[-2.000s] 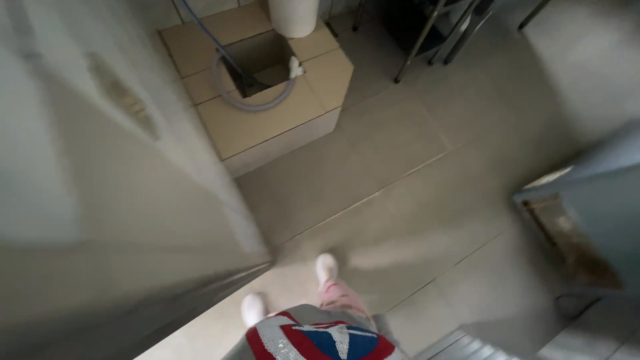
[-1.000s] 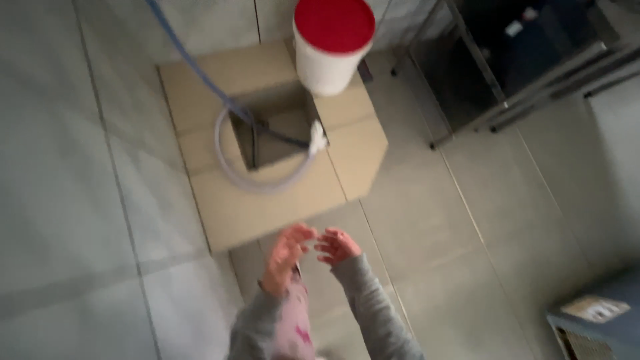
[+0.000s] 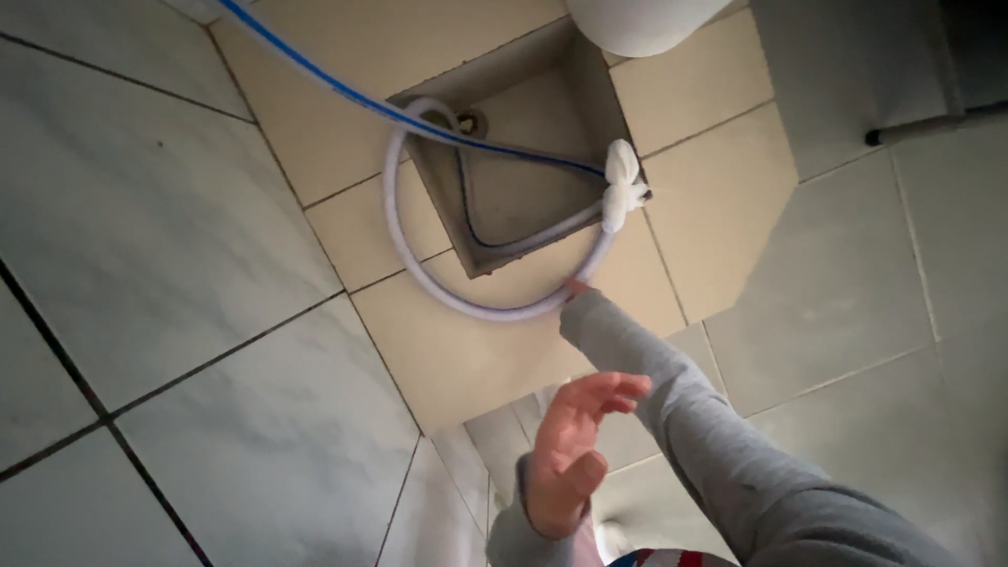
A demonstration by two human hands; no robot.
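Note:
A translucent plastic hose with a blue stripe loops over a square tiled basin and its beige ledge. White cloth or plastic is tied around the hose at the basin's right edge. My right hand touches the lower right of the loop; the grey sleeve hides most of it, so its grip cannot be made out. Nearer to me, my left hand is raised below the ledge, fingers apart and slightly curled, holding nothing.
A white bucket stands on the ledge's back right. Grey marbled wall tiles rise at the left. Grey floor tiles lie to the right, where a dark metal leg shows at the upper right.
My right hand has reached forward to the hose loop; one second ago both hands were close together before the ledge. The view is now nearer the basin.

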